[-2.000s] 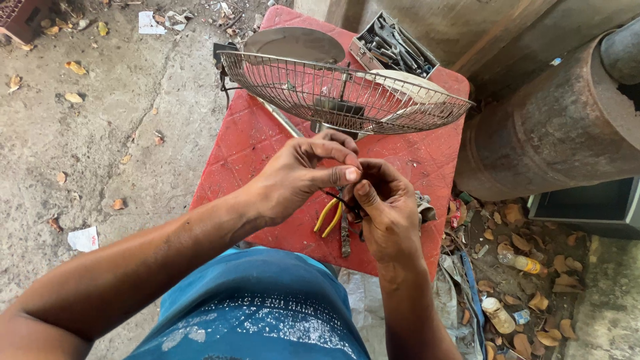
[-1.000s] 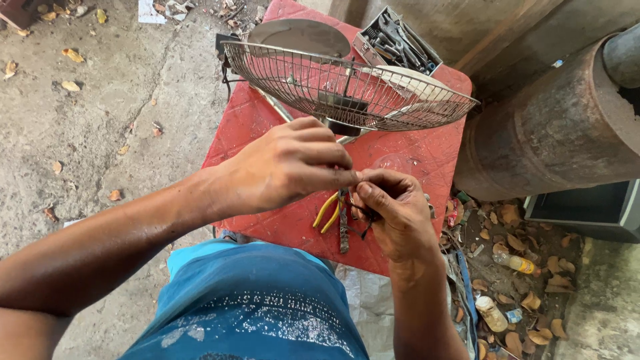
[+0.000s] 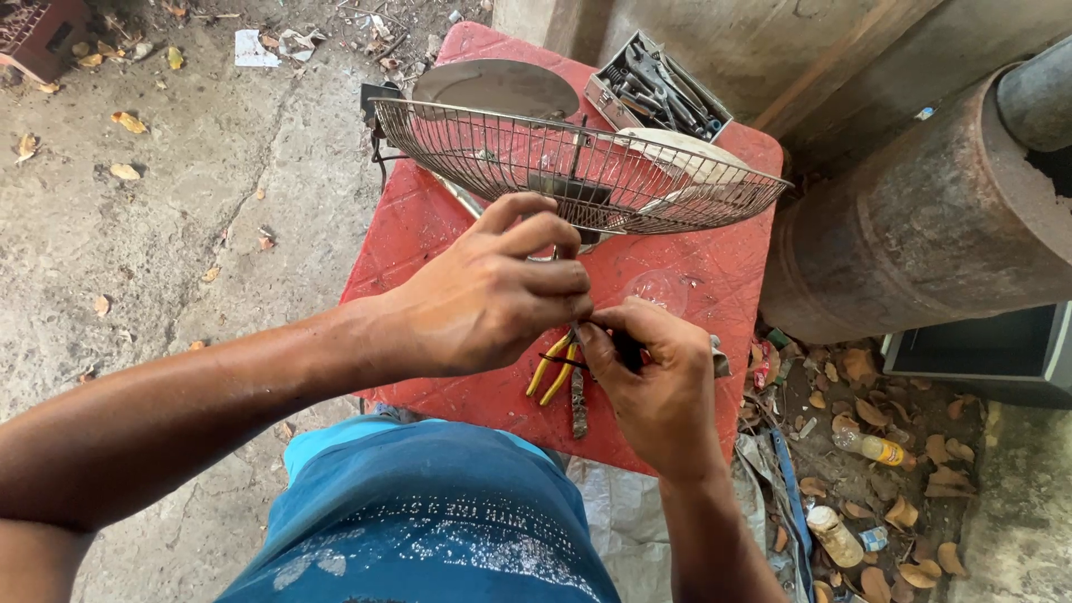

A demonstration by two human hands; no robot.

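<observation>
My left hand (image 3: pixel 494 289) and my right hand (image 3: pixel 653 360) meet at the fingertips over a red table (image 3: pixel 419 243). The right fingers pinch a thin black wire (image 3: pixel 557 360). Whether the left fingers grip its end is hidden by the hand. Just beyond the hands stands a wire fan guard (image 3: pixel 469 155), with a dark hub part (image 3: pixel 569 188) at its middle. Pliers with yellow handles (image 3: pixel 550 373) lie below the fingertips, beside a worn, narrow strip (image 3: pixel 579 406). A clear round plastic piece (image 3: pixel 657 289) rests behind the right hand.
At the table's back are an open metal toolbox (image 3: pixel 615 105), a grey disc (image 3: pixel 494 88) and a whitish fan blade (image 3: pixel 687 155). A rusty metal drum (image 3: pixel 913 218) stands right of the table. Plastic bottles (image 3: pixel 871 448) and dry leaves litter the ground there.
From two seconds ago, my left hand has turned so its back faces up, and its fingers have shifted. My right hand stays near the same place, fingers pinched.
</observation>
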